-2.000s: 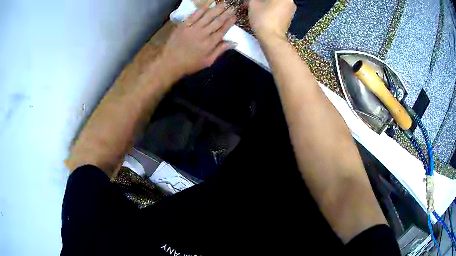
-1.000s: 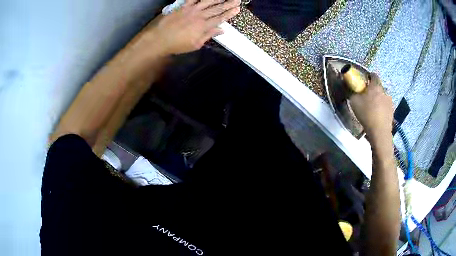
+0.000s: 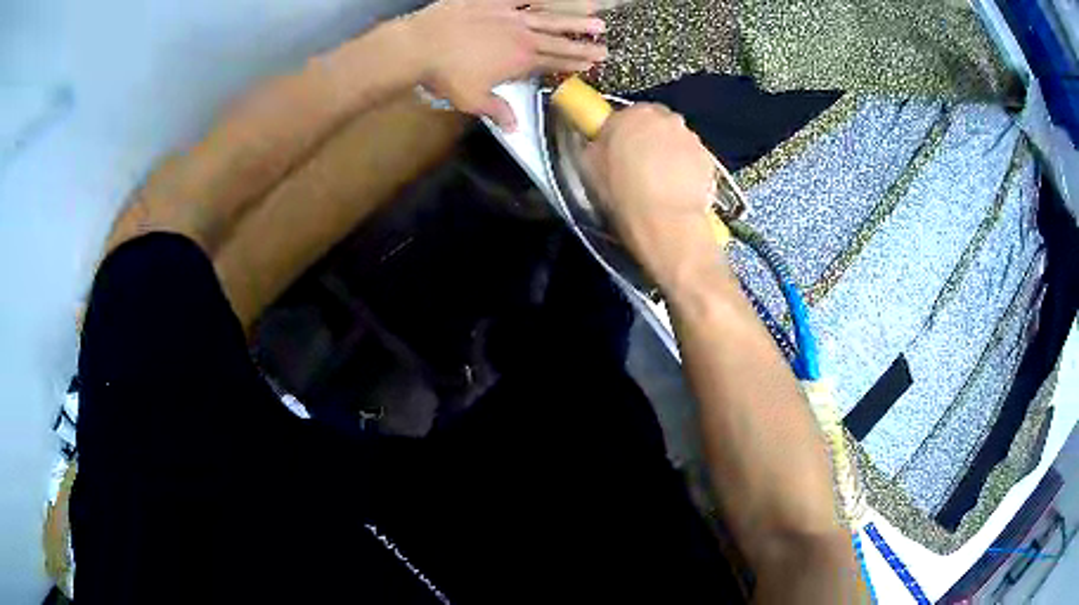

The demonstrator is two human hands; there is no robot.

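Note:
The steam iron rests on the garment's near edge, its tip toward the upper left. My right hand is closed around its yellow handle. My left hand lies flat, fingers extended, on the gold-speckled edge just beyond the iron's tip; what lies under the palm is hidden. The garment body is spread wrong side up, with pale grey panels between gold-speckled seam lines. A black fabric piece lies beyond the iron.
The white table edge runs diagonally below the iron. Blue hose trails from the iron toward the lower right. A small black patch lies on the grey panels. A pale wall is at left. Dark storage is below the table.
My right hand first let go of the fabric and took the iron's handle, then moved the iron left along the edge, close to my left hand. The view has shifted, showing more garment.

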